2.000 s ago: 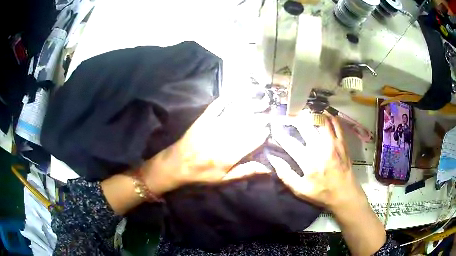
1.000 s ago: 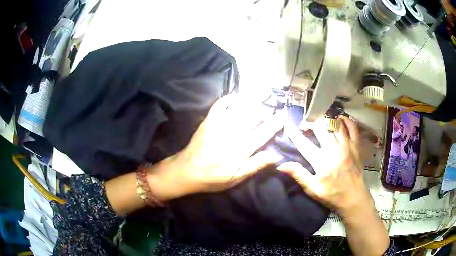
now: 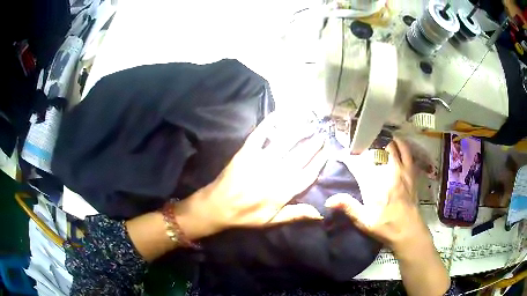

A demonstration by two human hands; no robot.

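A dark garment piece [image 3: 144, 127] lies heaped on the white table left of the needle and runs under both hands to the front edge. My left hand [image 3: 260, 179] lies flat on the cloth, its fingertips lost in glare near the needle area. My right hand [image 3: 381, 193] is on the cloth right of it, thumb and fingers around a bluish fold [image 3: 338, 182]. The sewing machine head [image 3: 375, 92] stands just above the hands. The presser foot area [image 3: 329, 124] is mostly washed out by the lamp.
A lit smartphone [image 3: 461, 179] lies right of my right hand. Ribbed tension knobs [image 3: 423, 118], a thread spool [image 3: 432, 29] and a black strap [image 3: 513, 92] are on the machine. Papers [image 3: 43, 139] lie at the left. A printed scale [image 3: 485, 247] runs along the front edge.
The view has shifted slightly, so the machine and phone sit lower in the picture. My right thumb and fingers are spread a little differently on the fold. Both hands stay on the cloth.
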